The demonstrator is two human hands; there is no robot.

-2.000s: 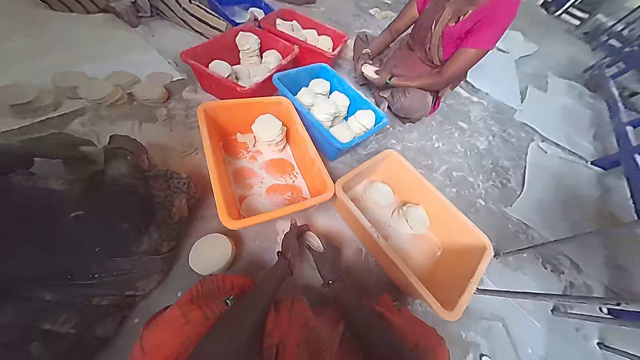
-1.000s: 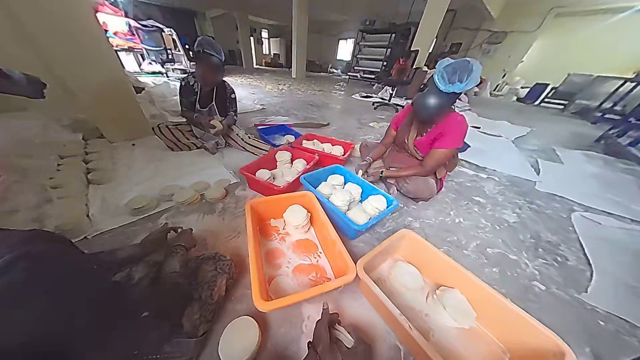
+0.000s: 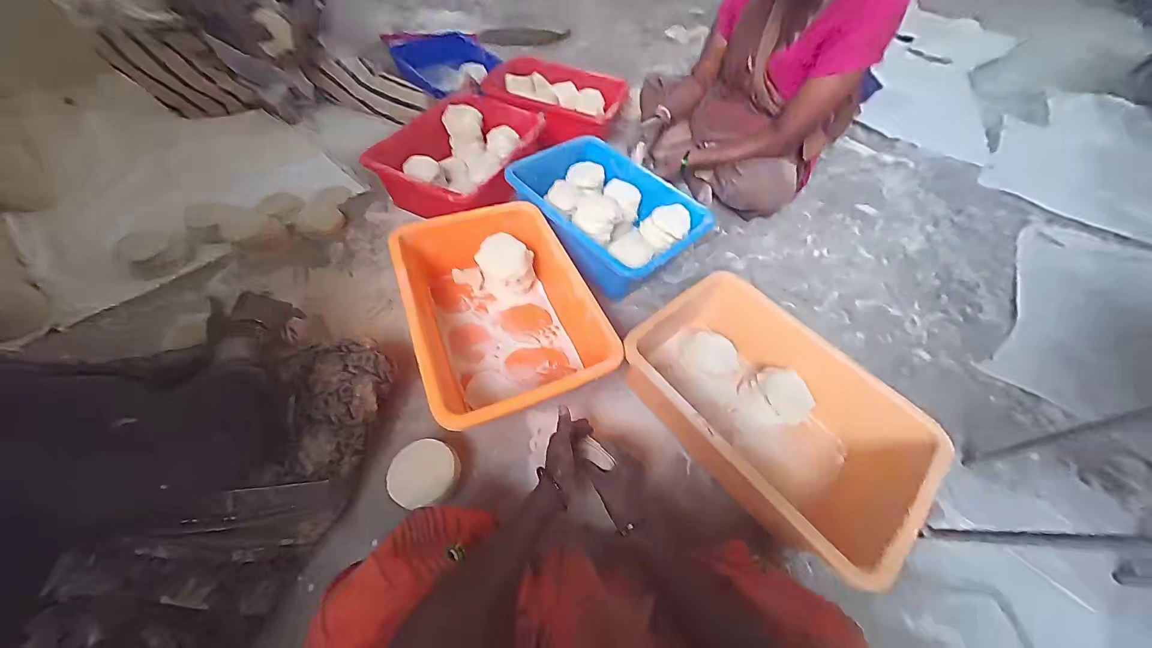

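Both my hands are together low in the middle of the head view, in front of the orange plastic tub (image 3: 418, 360). My right hand (image 3: 621, 486) is closed round a small pale dough stack (image 3: 596, 453), seen edge-on. My left hand (image 3: 560, 454) lies against its left side, fingers pointing forward; whether it grips is unclear. On the floor left of my hands lies a round pale dough disc (image 3: 423, 473). The orange tub holds a stack of pale discs (image 3: 504, 261) and white flour. The light-orange tub (image 3: 900, 486) on the right holds two pale stacks and flour.
A blue tub (image 3: 612, 279) and two red tubs (image 3: 396, 184) with pale stacks stand beyond, with a dark blue tub (image 3: 423, 58) behind. A person in pink (image 3: 810, 63) sits at the back right. Dark cloth (image 3: 135, 450) is close on the left; sheets cover floor at right.
The view swung up toward the room and is now back down on the tubs. My hands stay together in front of the tubs, with the pale piece between them.
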